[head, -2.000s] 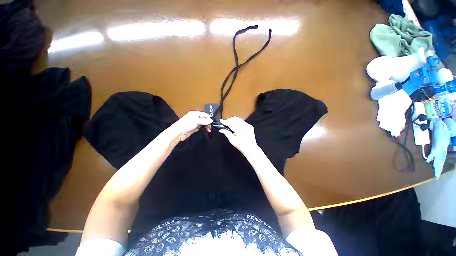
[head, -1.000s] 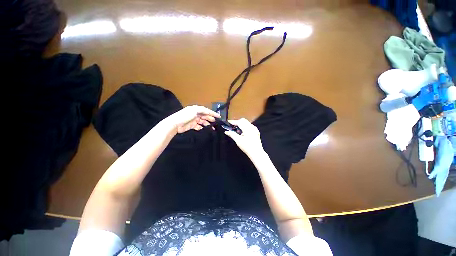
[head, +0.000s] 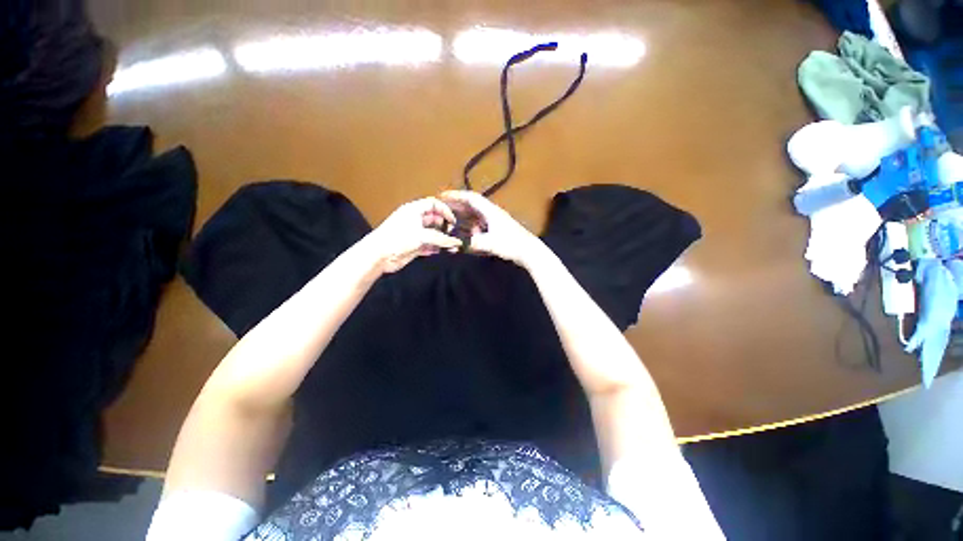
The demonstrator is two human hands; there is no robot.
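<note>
A black dress [head: 454, 349] lies on the glossy brown table, with its two puff sleeves spread left and right. My left hand [head: 419, 232] and my right hand [head: 488, 230] meet at the centre of the neckline, fingers curled in and pinching dark material between them. Exactly what is pinched is too small to tell. The black neck tie [head: 511, 132] runs up the table from behind my hands, its two ends crossing. The hang tag is hidden by my hands. No snips can be made out.
Dark garments [head: 90, 275] are piled along the table's left side. A green cloth [head: 861, 79], a white cloth [head: 839, 243], blue-and-white items, a white power strip [head: 898, 285] and a black cable lie at the right end. More black fabric [head: 792, 476] is below the front edge.
My right hand has moved up and in to my left hand at the neckline. The hang tag, visible before, is now covered. The upper loop of the tie has shifted slightly.
</note>
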